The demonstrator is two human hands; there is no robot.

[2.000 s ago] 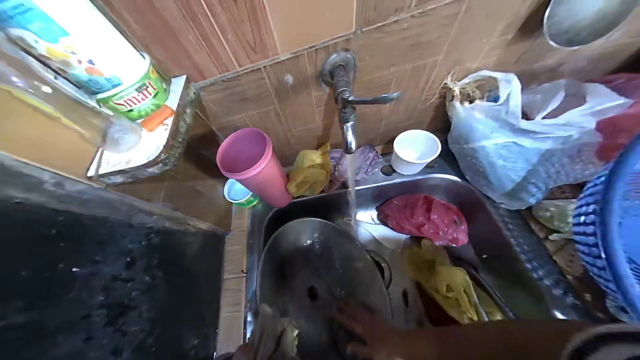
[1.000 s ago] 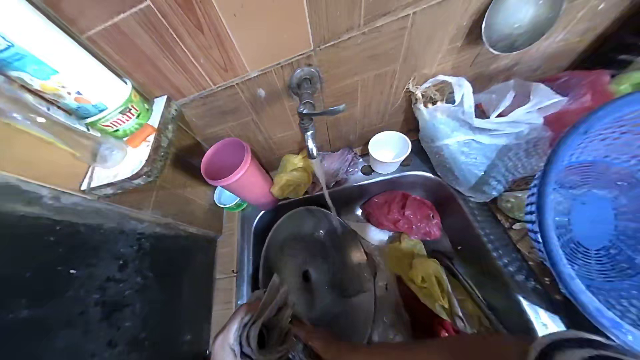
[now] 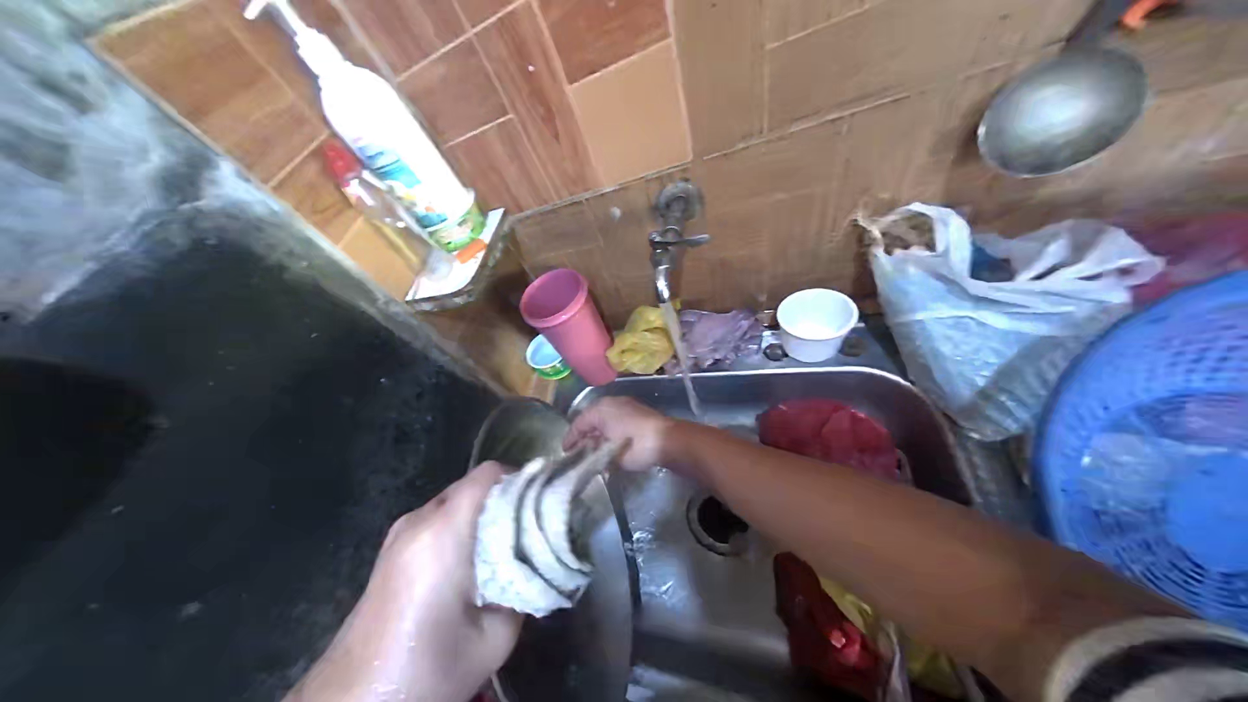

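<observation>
A folded grey and white cloth (image 3: 531, 536) is gripped in my left hand (image 3: 439, 575), over the left part of the steel sink (image 3: 682, 604). My right hand (image 3: 619, 429) reaches across the sink to the upper rim area of a large round metal lid or pan (image 3: 595, 624), close to the cloth's upper end; its fingers are partly hidden, so its hold is unclear. The metal piece is tilted at the sink's left edge, partly behind my left hand. Water runs from the wall tap (image 3: 668, 258) into the sink. The drain hole (image 3: 719, 522) shows beneath my right forearm.
Behind the sink stand a pink plastic cup (image 3: 570, 327), a yellow plastic bag (image 3: 641, 341) and a white tub (image 3: 817, 327). Red plastic bags (image 3: 829, 434) lie in the sink. A white plastic bag (image 3: 965, 331) and blue basket (image 3: 1150, 468) are at right. Bottles (image 3: 390, 136) stand on a corner shelf.
The round metal piece has moved from over the basin to its left edge, uncovering the drain. My left hand with the cloth has risen into fuller view. The view has shifted left.
</observation>
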